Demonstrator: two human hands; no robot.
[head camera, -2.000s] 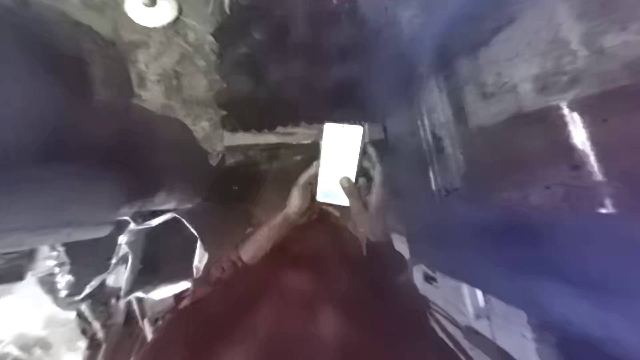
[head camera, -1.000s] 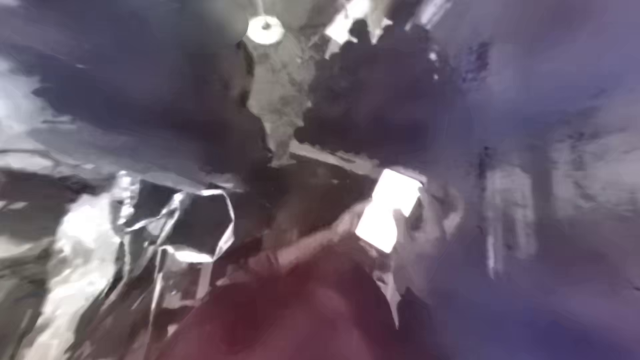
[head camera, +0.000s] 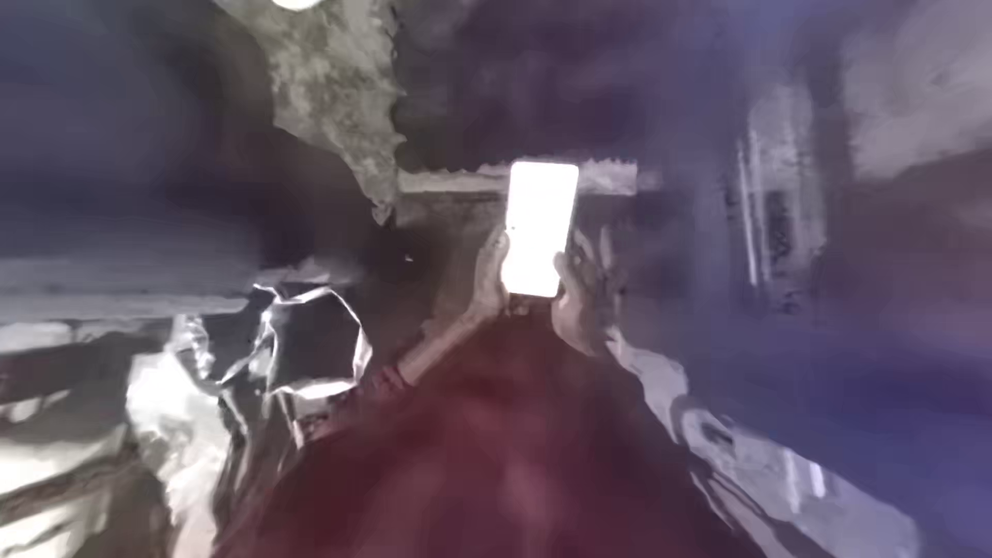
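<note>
A phone (head camera: 540, 229) with a glaring white screen is held upright in front of my dark red top, near the middle of the view. My left hand (head camera: 491, 273) grips its lower left edge. On the other side my right hand (head camera: 581, 291) holds the lower right edge, its thumb at the border of the screen and its fingers spread behind. What the screen shows is washed out.
A pale ledge or strip (head camera: 449, 182) runs behind the phone. At lower left lies a shiny, crumpled, clear plastic-like thing (head camera: 318, 387). A pale, blurred object (head camera: 814, 473) is at lower right. Dark, blurred shapes surround these.
My right thumb, over the screen two seconds ago, now rests at its right edge. The phone stays in my hands. The view has shifted.
</note>
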